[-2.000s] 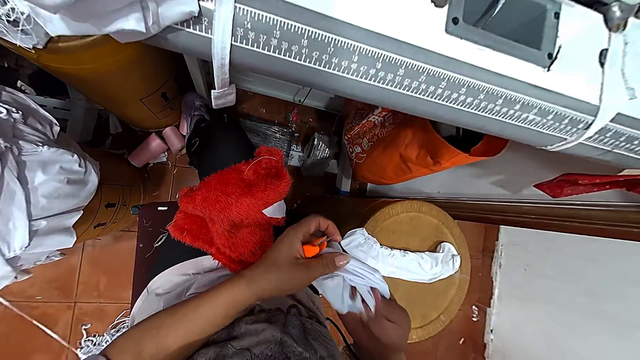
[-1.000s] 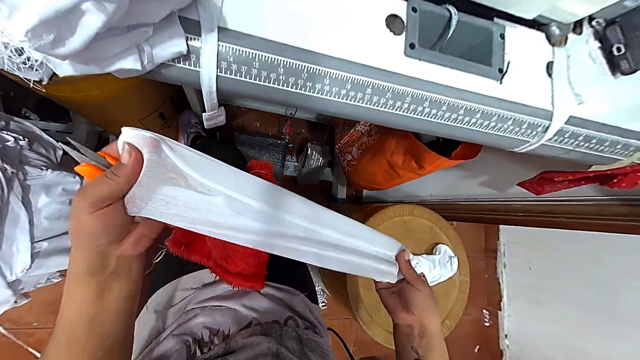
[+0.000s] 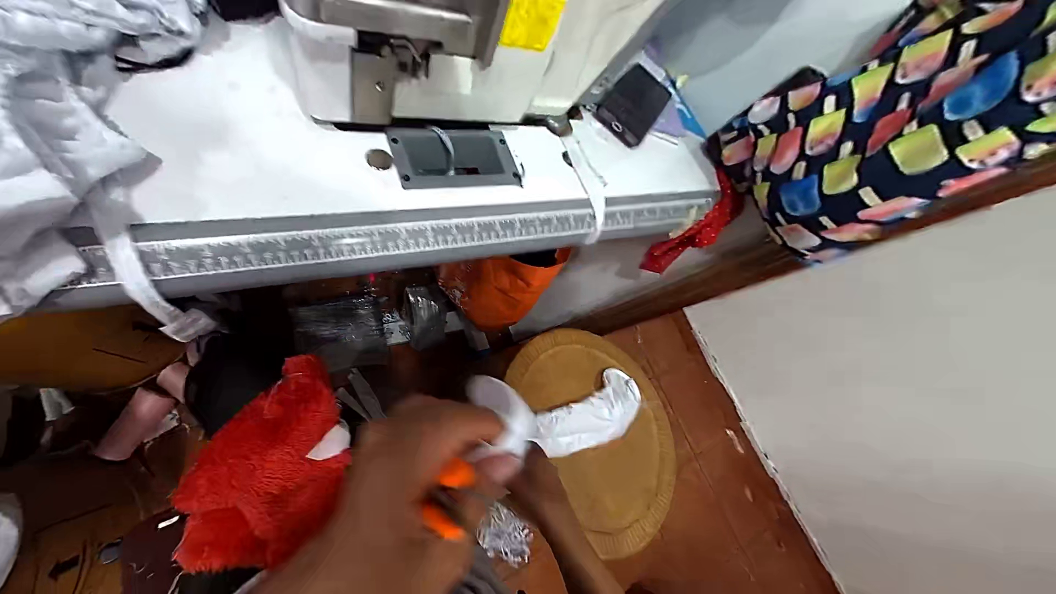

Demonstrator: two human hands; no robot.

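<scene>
My left hand (image 3: pixel 421 487), blurred by motion, holds orange-handled scissors (image 3: pixel 445 503) in its palm while its thumb and fingers pinch a bunched white fabric tube (image 3: pixel 505 412). Behind it, my right hand (image 3: pixel 532 474) is mostly hidden and sits at the same fabric; its exact grip is unclear. Just beyond the hands, a white sock-like piece (image 3: pixel 590 421) lies on a round tan stool top (image 3: pixel 619 487). Left of my hands, a fluffy red fabric piece (image 3: pixel 264 470) rests, seemingly over my lap.
A sewing machine (image 3: pixel 429 66) stands on a white table whose front edge bears a measuring tape (image 3: pixel 330 247). White cloth (image 3: pixel 49 148) is heaped at the left. Below hang an orange bag (image 3: pixel 499 289) and, farther right, red cloth (image 3: pixel 697 231). A phone (image 3: pixel 634 103) lies on the table.
The white tube, stretched wide between both hands a second ago, is now bunched, with the hands close together. My left hand has moved right with the scissors. The view has shifted, showing more table.
</scene>
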